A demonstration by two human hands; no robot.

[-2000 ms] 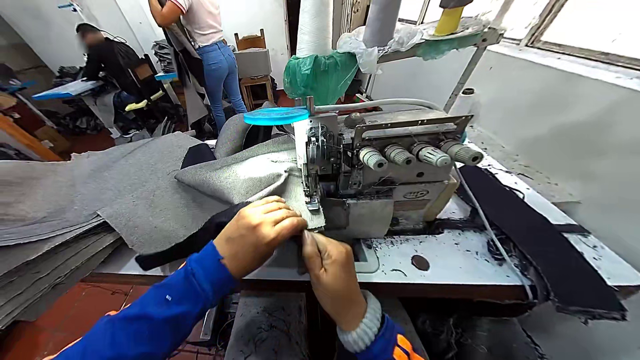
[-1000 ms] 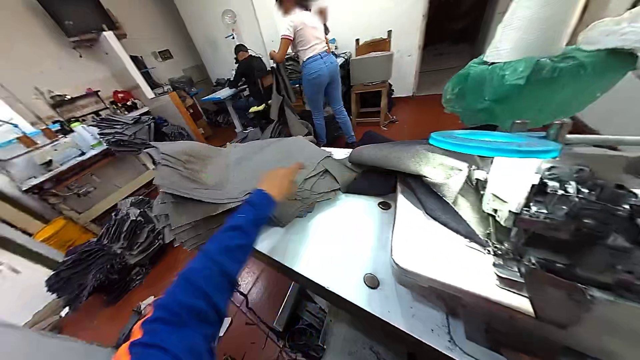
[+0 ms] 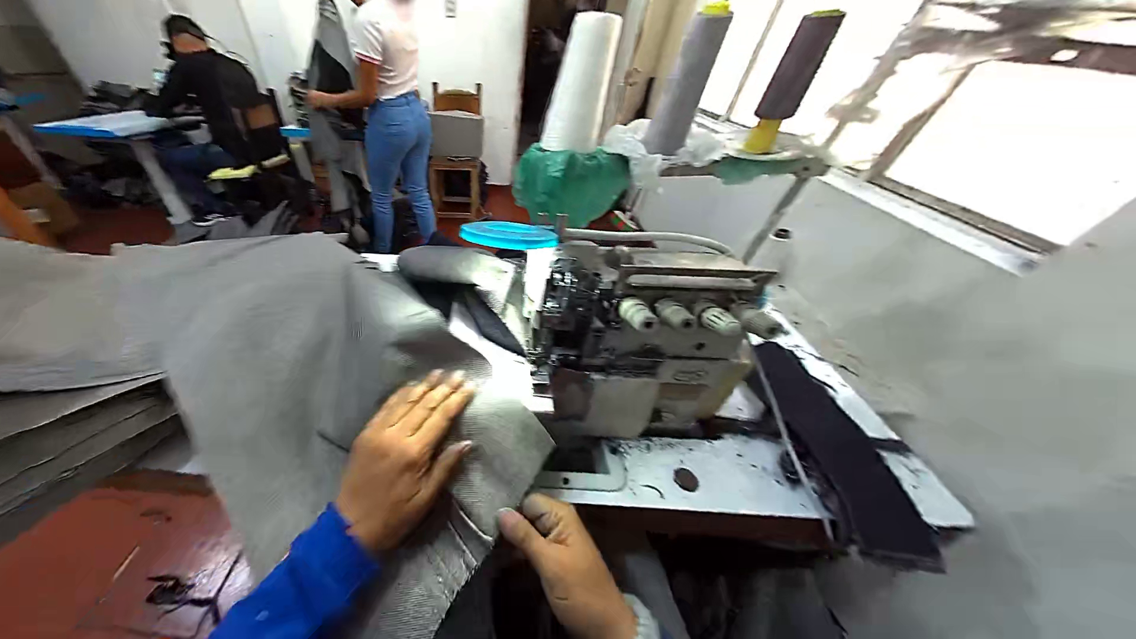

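A grey fabric panel spreads across the near left of the table. My left hand lies flat on it, fingers slightly apart and pointing at the machine. At the panel's right edge, my right hand pinches the cloth between thumb and fingers. The overlock sewing machine stands just beyond both hands, its needle area partly hidden by its parts and by glare. A dark fabric piece with a grey folded part rests left of the machine head, apart from my hands.
Stacked grey fabric panels lie at the left. A dark fabric strip lies on the table's right side. Thread cones stand behind the machine, near a wall and window. Two people, one seated and one standing, are farther back.
The view has swung back from the left. My left hand, over the fabric stack a second ago, now rests on a grey panel in front of the machine. My right hand is in view again, holding its edge.
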